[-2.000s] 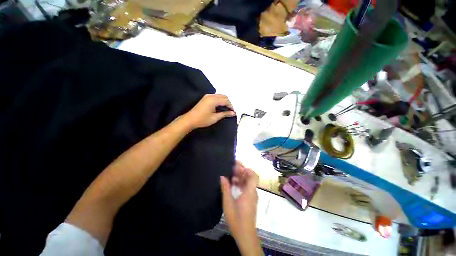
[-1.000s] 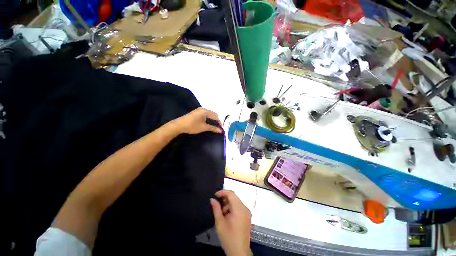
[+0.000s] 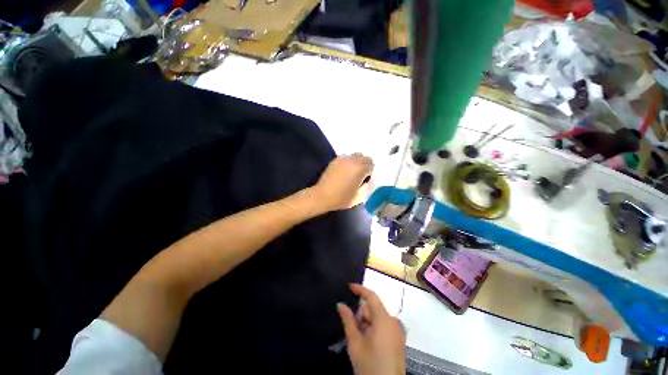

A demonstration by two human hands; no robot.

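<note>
A large black garment piece (image 3: 220, 161) covers the left side and centre. My left hand (image 3: 346, 181) grips its right edge close to the left end of the sewing machine arm (image 3: 513, 238). My right hand (image 3: 375, 329) is nearer to me at the same edge, thumb and fingers bent around a bit of cloth. The lamp glow lies on the cloth beside my left hand. The needle and presser foot are too blurred to tell apart.
A smartphone (image 3: 455, 277) with a pink screen lies under the arm. Thread snips (image 3: 540, 352) and an orange object (image 3: 594, 343) lie to its right. A green cup (image 3: 458, 73) and a yellowish ring (image 3: 477, 190) are on the machine. White scraps (image 3: 549, 62) pile behind.
The view has shifted, so the machine and cup sit further right. My left hand stays on the cloth edge, close to the machine head. My right hand stays low at the same edge.
</note>
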